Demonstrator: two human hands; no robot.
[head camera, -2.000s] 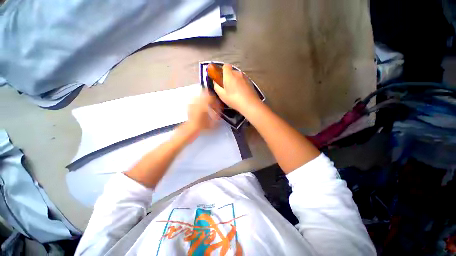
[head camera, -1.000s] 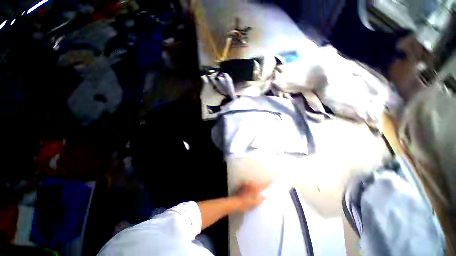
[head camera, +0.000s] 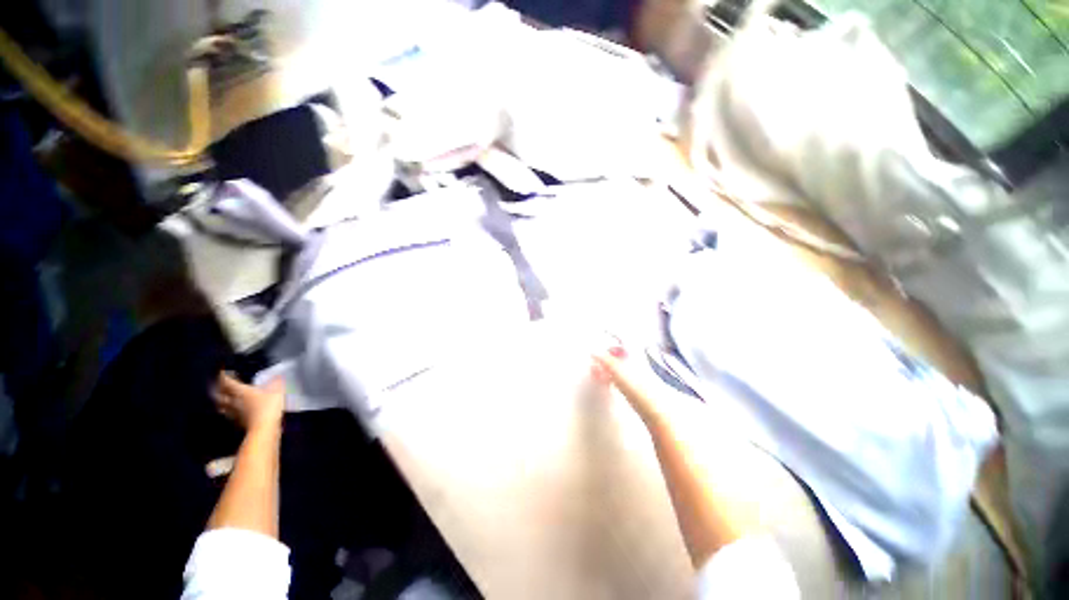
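A pale panel pile with dark bands (head camera: 410, 293) lies across the table ahead and hangs over its left edge. My left hand (head camera: 249, 401) is at the overhanging cloth, touching its lower left part; blur hides whether the fingers grip it. My right hand (head camera: 612, 361) is low over the table, at the near right side of the pale cloth. Glare hides its fingertips and any cloth under them. The iron is not in view.
A blue-grey stack of panels (head camera: 809, 375) lies on the right. Crumpled pale bundles (head camera: 469, 106) are at the far end. Large beige-grey cloth heaps (head camera: 867, 152) stand beyond the table's right side. A yellow hose or strap (head camera: 94, 123) curves at upper left.
The view has turned from the ironing spot to the left-hand pile. The iron has been let go and is out of view. The panel with the dark seam strip no longer shows clearly.
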